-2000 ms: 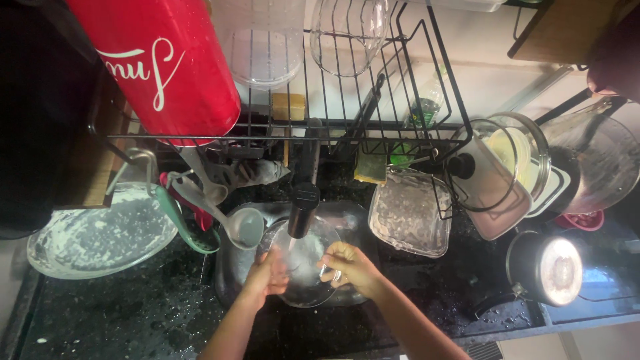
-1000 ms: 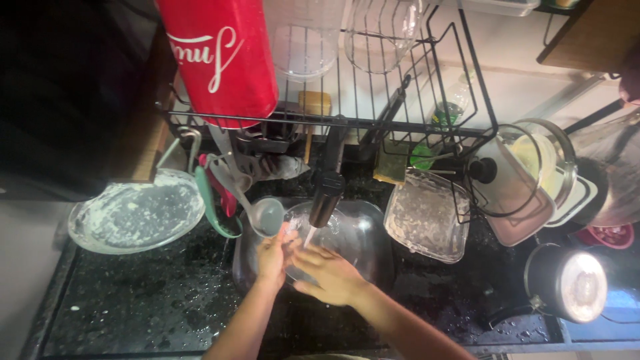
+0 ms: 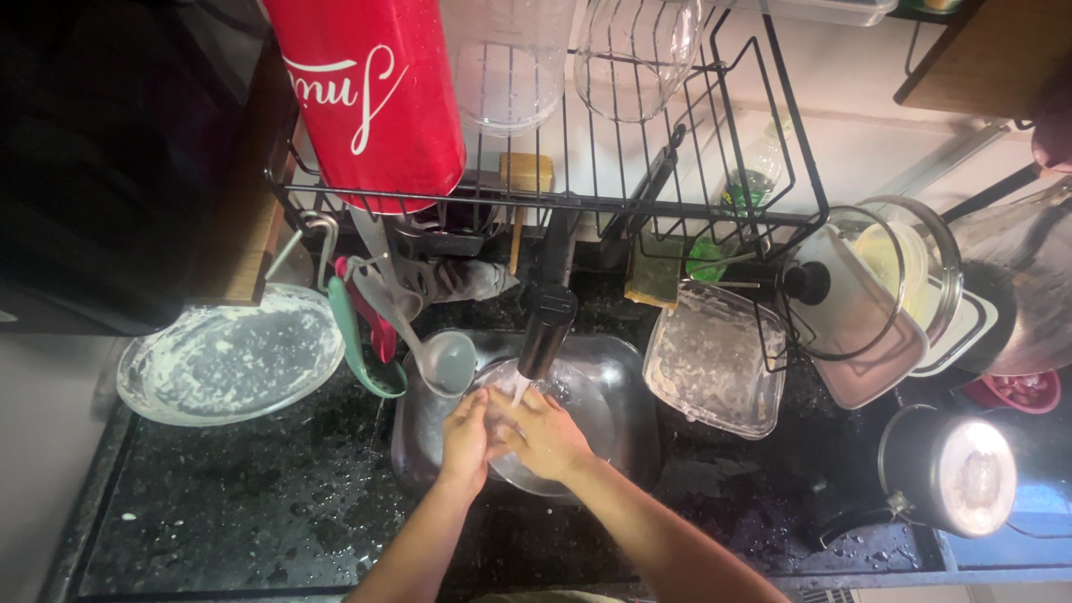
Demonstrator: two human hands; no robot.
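Water runs from a black faucet (image 3: 546, 331) onto my two hands, which touch each other over the metal sink (image 3: 632, 435). My left hand (image 3: 466, 440) is turned on its side, fingers up, beside the stream. Across it lies my right hand (image 3: 543, 435), its fingers spread under the water. No object shows in either hand. Below them in the basin is a round clear bowl or lid (image 3: 586, 410), partly hidden by my hands. A grey ladle (image 3: 450, 362) hangs just above my left fingertips.
A flour-coated oval dish (image 3: 230, 356) stands left of the sink, a coated square container (image 3: 716, 360) right of it. Overhead, a black wire rack (image 3: 586, 201) holds a red canister (image 3: 377, 100) and clear containers. A pot (image 3: 946, 469) and glass lids (image 3: 846, 285) are at right.
Two seconds ago my hands were apart over the basin; now they touch under the faucet's stream. The view has shifted somewhat.
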